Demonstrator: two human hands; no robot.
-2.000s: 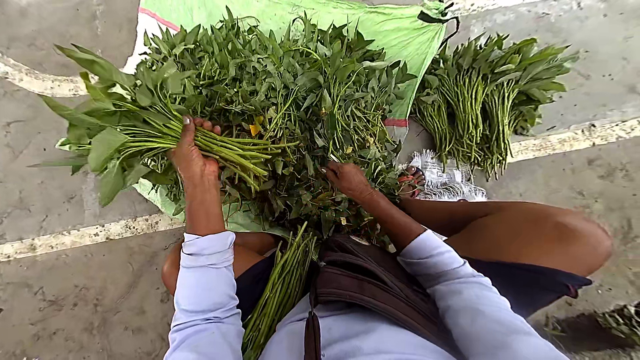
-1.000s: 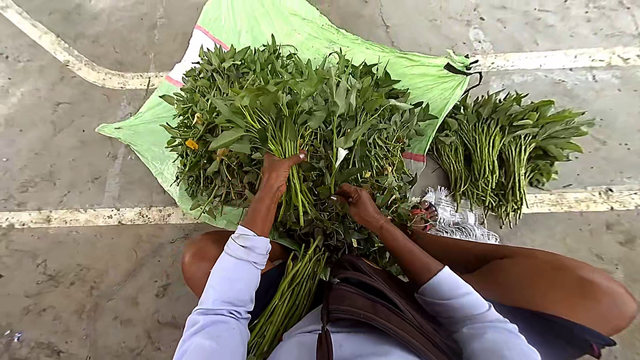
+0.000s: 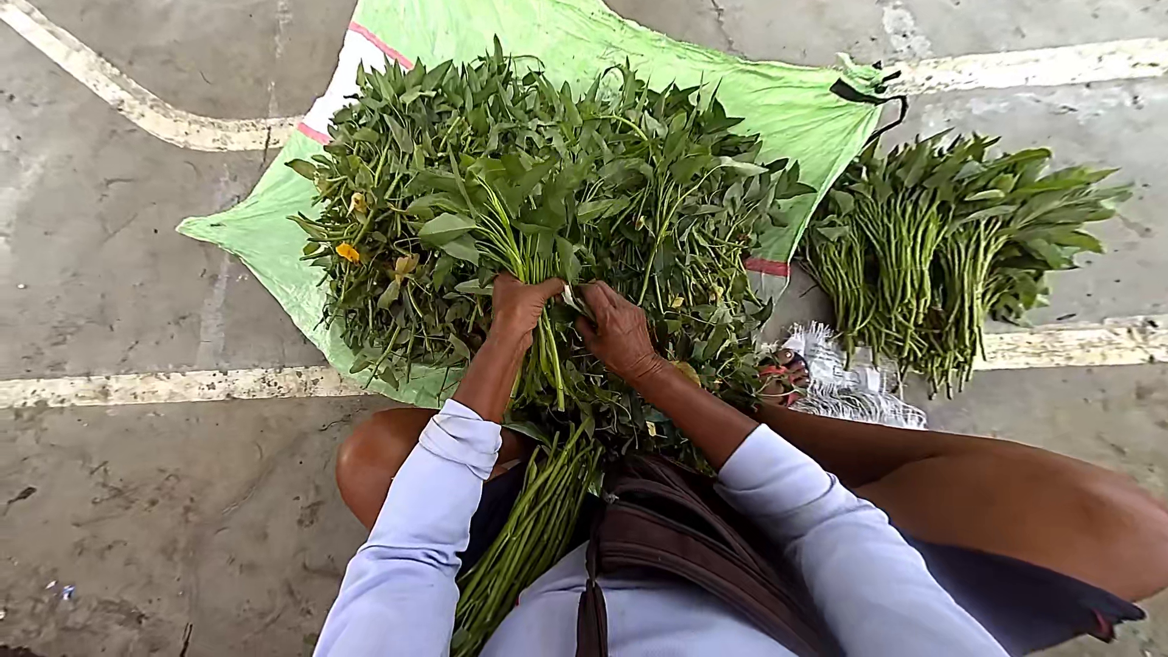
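Note:
My left hand (image 3: 522, 306) is closed around a bunch of leafy green stems (image 3: 538, 260), leaves pointing away from me and cut ends toward me. Close beside it, my right hand (image 3: 620, 333) pinches a small white strip (image 3: 570, 297) against the stems; what else its fingers hold is hidden. Both hands are over a large heap of leafy greens (image 3: 566, 119), which lies on a light green woven sack (image 3: 766, 87). More long green stems (image 3: 529, 538) rest in my lap.
Tied-looking bunches of greens (image 3: 949, 246) lie on the concrete floor at the right. White plastic strips (image 3: 853, 379) are next to my sandalled foot (image 3: 782, 376). A dark brown bag (image 3: 703, 547) sits at my waist. A black cord (image 3: 867, 96) hangs at the sack's right corner.
My left hand has brought the bunch from the left side of the heap to the middle, close to my right hand. The white strip now lies at the bunch, between my hands.

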